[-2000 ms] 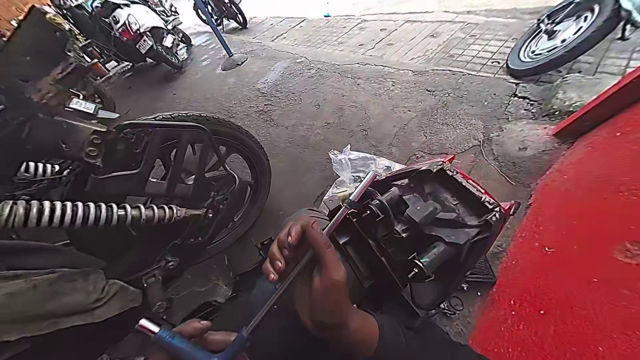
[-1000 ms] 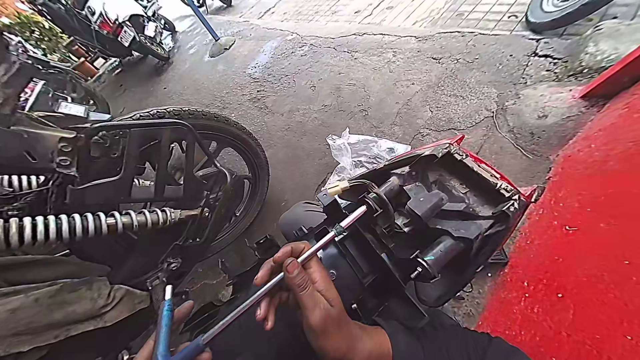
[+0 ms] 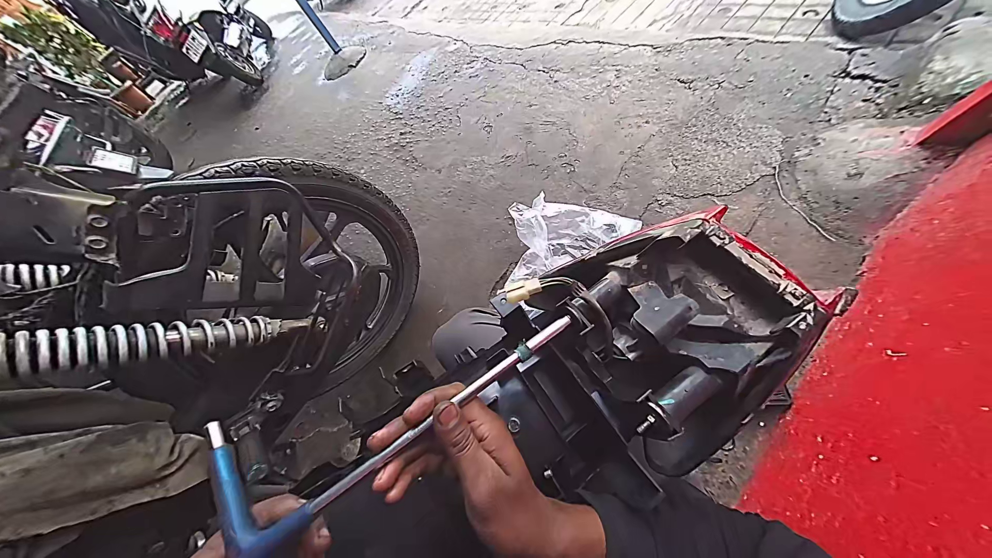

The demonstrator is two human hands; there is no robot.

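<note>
A blue-handled T-type socket wrench with a long steel shaft slants across the lower middle. My left hand grips its blue handle at the bottom left, partly hidden by the handle. Around the shaft, my right hand closes thumb and fingers. The shaft bears a green band, and its far end meets a bolt position on a black plastic motorcycle tail assembly; the contact itself is hidden. Beside that end is a cream wire connector. A cylindrical black part with a threaded stud sits on the assembly.
A motorcycle's rear wheel and coil spring shock absorber stand at left. A clear plastic bag lies behind the tail assembly. At right is a red painted surface. Farther back are parked motorcycles and a blue pole.
The wrench handle has turned: its short steel end pointed left two seconds ago and now points up. The wrench's far end has shifted onto the black part near the connector. The view has shifted somewhat.
</note>
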